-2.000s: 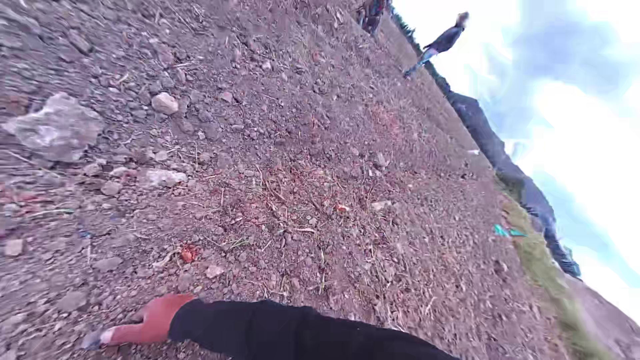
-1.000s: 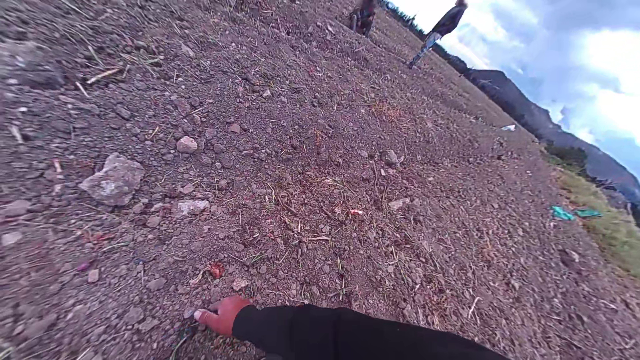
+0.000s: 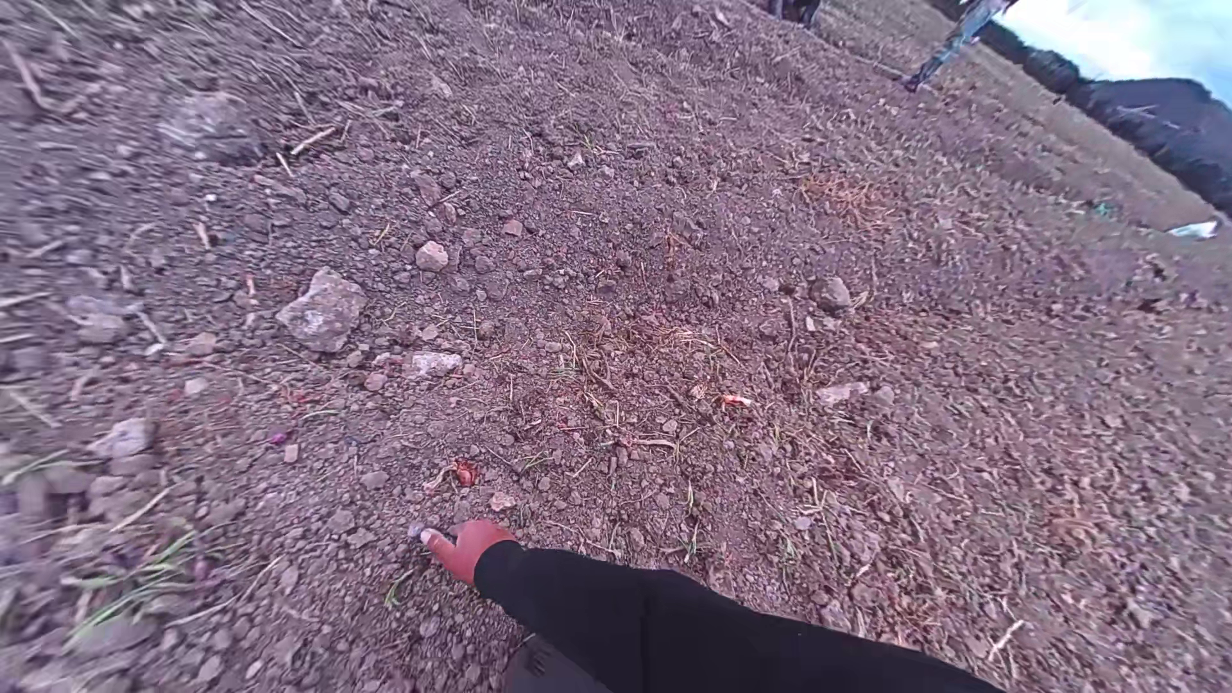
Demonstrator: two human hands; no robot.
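My right hand (image 3: 466, 549), in a black sleeve (image 3: 693, 616), reaches in from the lower right and is low over the stony soil. Its thumb points left, and a small greyish thing (image 3: 416, 530) shows at the thumb's tip; whether it is held is unclear. The other fingers are mostly hidden. Just above the hand lie a small orange-red piece (image 3: 465, 473) and a pale pebble (image 3: 502, 501). My left hand is out of view.
Pale rocks (image 3: 322, 310) are strewn at the left, near green grass blades (image 3: 144, 587). Dry stalks (image 3: 654, 337) cover the sloping field. Two other people stand or crouch far off, one seen by the legs (image 3: 958, 43). A white thing (image 3: 1193, 230) lies far right.
The view has tilted and shifted, so the distant people are now cut off at the top edge. The right hand stays low by the orange-red piece.
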